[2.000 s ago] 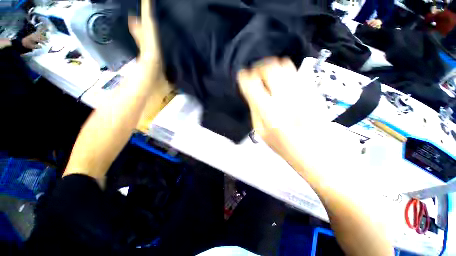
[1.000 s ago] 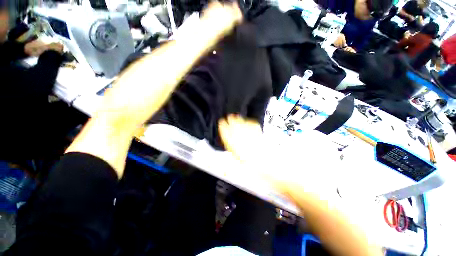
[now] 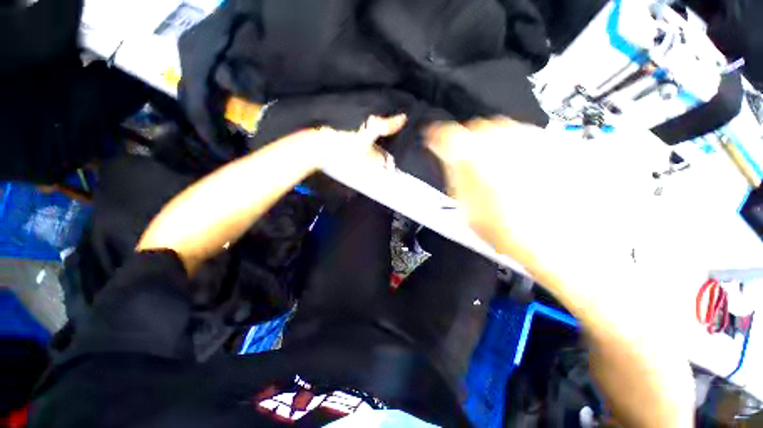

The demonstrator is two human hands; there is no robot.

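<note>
A large black garment [image 3: 335, 58] lies bunched over the white machine table at the top centre. My left hand [image 3: 360, 147] is at its near edge, by the table's front edge, thumb raised apart from the fingers. My right hand [image 3: 473, 150] is blurred and lies on or against the garment, just right of my left hand. The fingertips of my right hand are not clear, so its hold on the cloth cannot be told.
The white machine head [image 3: 586, 192] with blue trim is at right, a dark strip [image 3: 703, 113] across it. Red-handled scissors [image 3: 712, 306] lie at the table's right end. Blue crates [image 3: 38, 219] stand at lower left. A yellowish table part [image 3: 243, 114] shows beside the garment.
The view has tilted down towards my lap. My left hand has come down from the far part of the garment to its near edge, close to my right hand. The garment is spread wider.
</note>
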